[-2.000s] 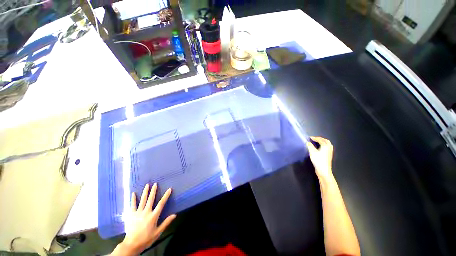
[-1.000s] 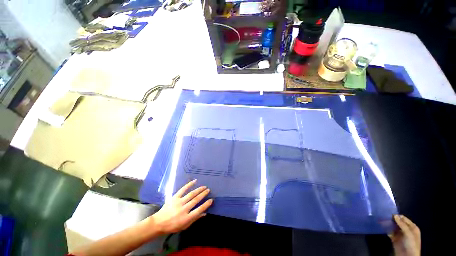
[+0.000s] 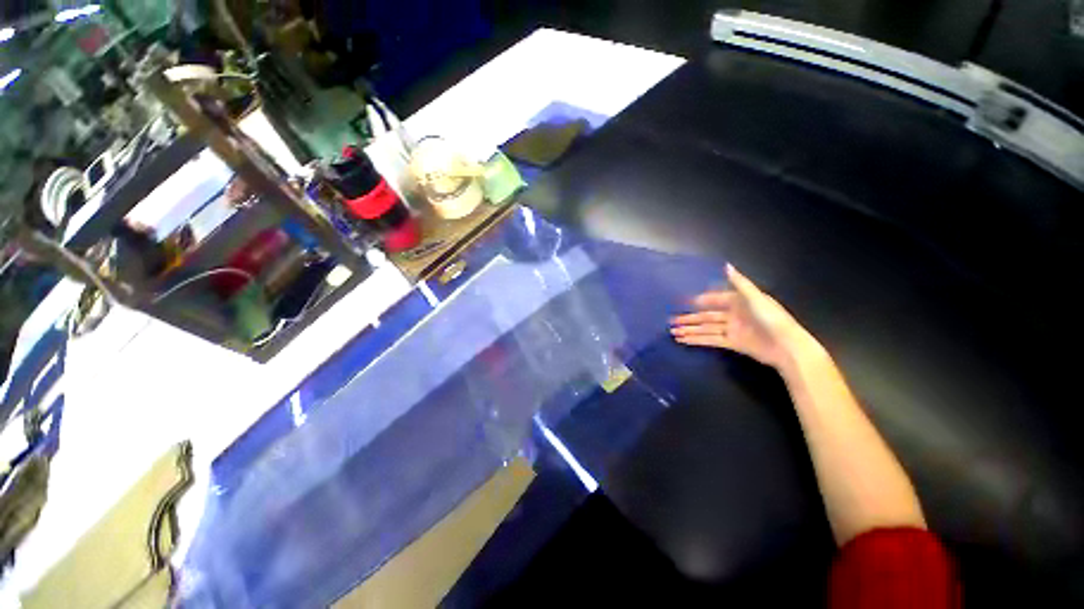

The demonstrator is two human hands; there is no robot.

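Observation:
The blue-tinted clear sewing template (image 3: 392, 416) lies slanted from lower left to centre, blurred and streaked with glare. Its top sheet appears raised along the near side. A bare khaki fabric panel (image 3: 446, 541) shows beyond the sheet's near edge, and a small khaki bit (image 3: 616, 378) shows further right. My right hand (image 3: 731, 324) is at the template's right end, fingers spread and pointing left, holding nothing. Its thumb is near the sheet's far right corner; I cannot tell if they touch. My left hand is out of the picture.
Khaki cut panels (image 3: 101, 535) lie on the white table at lower left. A dark shelf (image 3: 256, 196), a black and red bottle (image 3: 375, 202) and a tape roll (image 3: 448, 190) stand beyond the template. A white guide rail (image 3: 856, 54) crosses the black table's far side.
The view has swung and tilted. My right hand has let go of the template's near right corner. My left hand has left the picture. The top sheet has lifted, baring khaki cloth.

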